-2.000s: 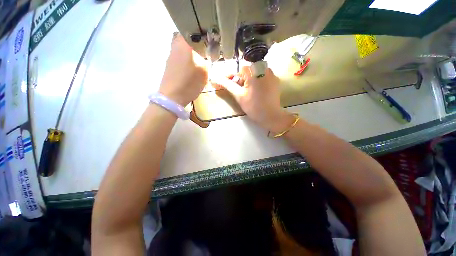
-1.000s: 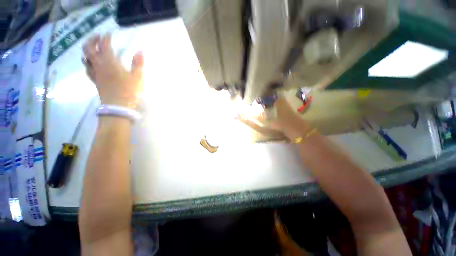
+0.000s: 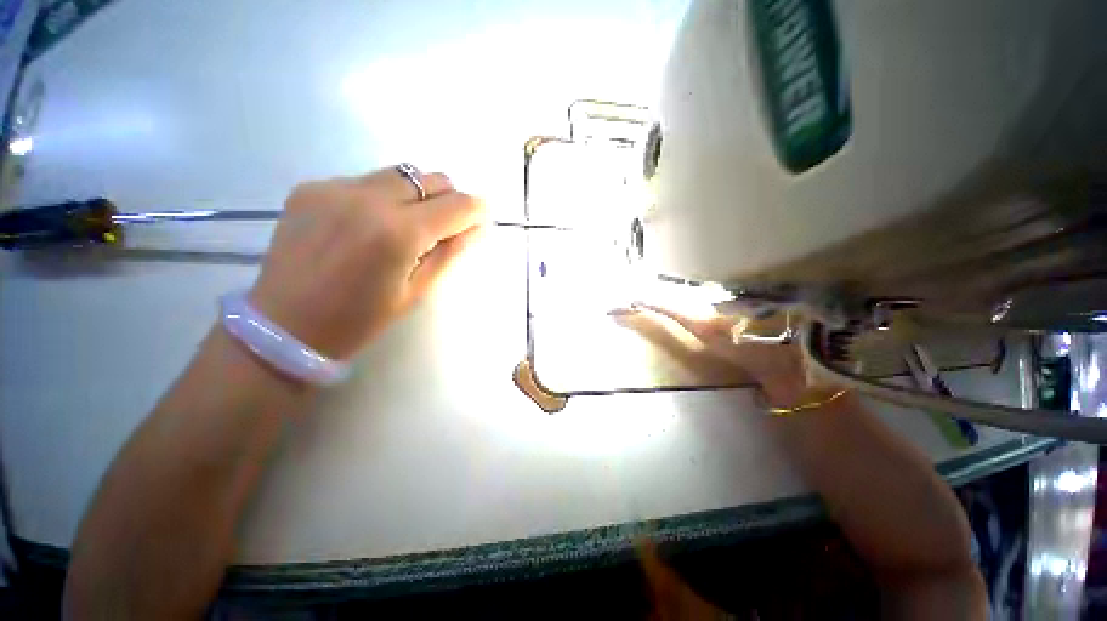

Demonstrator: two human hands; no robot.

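My left hand [image 3: 358,249] grips the long thin shaft of the screwdriver [image 3: 182,216]. Its black-and-yellow handle sticks out to the left, with a shadow below it, and the thin tip points right, toward the machine head. My right hand [image 3: 728,352] is by the needle area under the cream sewing machine head [image 3: 898,182], partly hidden by the head and blurred by glare. Whether it holds anything cannot be told. The outlined bed plate [image 3: 583,352] lies below, with a tan corner piece [image 3: 538,388] at its front left. Lamp glare washes out the needle area.
Thread snips [image 3: 941,400] lie on the bed at the right, partly covered by a pale cable or tube [image 3: 983,416] crossing in front. The green ruler-marked table edge [image 3: 486,552] runs along the front. A bright metallic strip [image 3: 1062,510] stands at the far right.
My left hand has lifted off the back left of the table and taken hold of the screwdriver, now nearly level. My right hand stays near the needle. The view has shifted and turned around the machine head.
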